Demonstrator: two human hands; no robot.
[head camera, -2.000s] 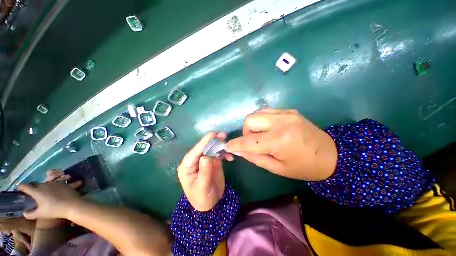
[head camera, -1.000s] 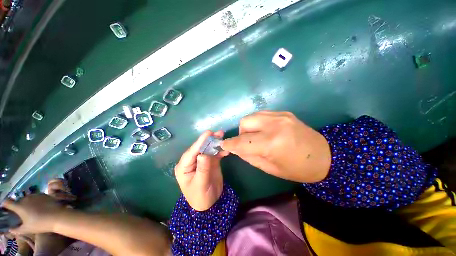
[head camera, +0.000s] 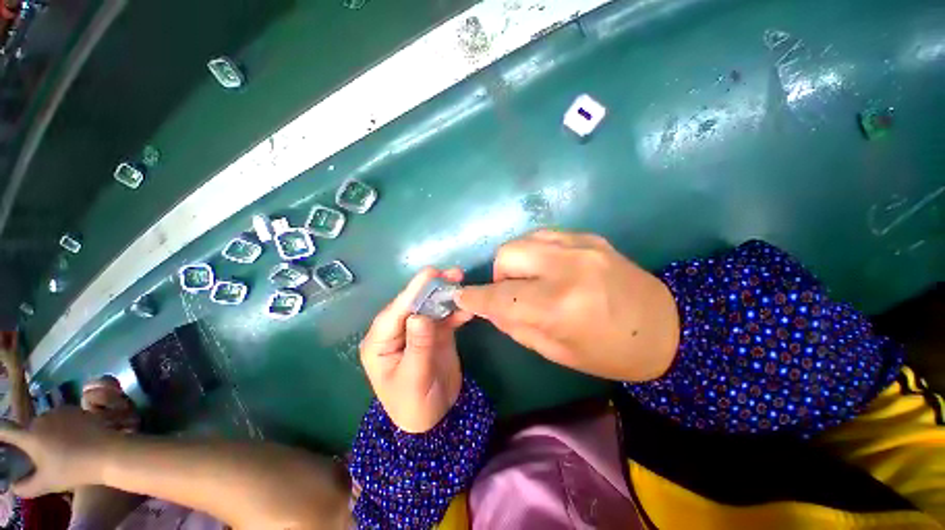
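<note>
My left hand (head camera: 412, 352) holds a small greyish plastic housing (head camera: 433, 298) between thumb and fingers, in front of my body. My right hand (head camera: 580, 305) is closed, with its thumb and index fingertips at the housing's right side. Whether the right fingertips pinch a small part is hidden. Several open housings with green centres, one of them here (head camera: 294, 243), lie on the green worktop left of my hands. A white cover (head camera: 584, 115) with a small dark slot lies beyond my right hand. A small green circuit board (head camera: 876, 125) lies at the far right.
A pale rail (head camera: 311, 135) separates the worktop from a dark green conveyor belt (head camera: 301, 47) carrying spaced-out housings (head camera: 225, 72). At the lower left, a neighbour's forearm (head camera: 207, 471) reaches across and the hand grips a dark tool (head camera: 15, 466). A black pad (head camera: 174, 364) lies nearby.
The view has shifted slightly. Units on the belt have moved down-left. The neighbour's hand and dark tool have moved left. My hands stay together at the housing, with only small movement.
</note>
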